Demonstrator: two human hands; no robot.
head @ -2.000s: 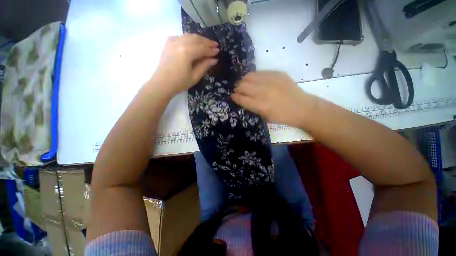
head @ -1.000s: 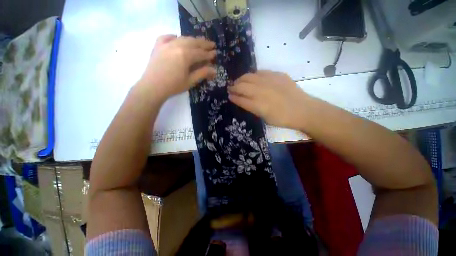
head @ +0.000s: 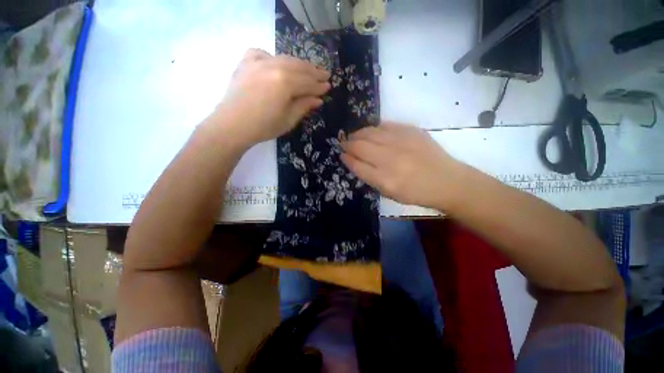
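Note:
A dark floral fabric strip [head: 327, 167] runs from under the sewing machine head [head: 324, 11] over the table's front edge. Its near end shows an orange-yellow band [head: 327, 275] hanging above the lap. My left hand [head: 280, 91] lies on the strip's left part, fingers bent and pointing right. My right hand [head: 386, 156] is lower, at the strip's right part, with its fingertips pinching the fabric near the middle. A round cream part [head: 369, 14] is beside the needle area. The needle itself cannot be made out.
A smartphone [head: 511, 44] lies right of the machine head, with a small disc on a wire [head: 487, 117] below it. Black-handled scissors [head: 575, 138] lie further right. Patterned cloth [head: 36, 109] with blue edging is at left. Cardboard boxes [head: 76, 291] and red material [head: 469, 291] are below the table.
The floral strip has moved up toward the machine, and its orange-yellow end has come clearly into view. Both hands stay on the fabric. The whole view has shifted slightly.

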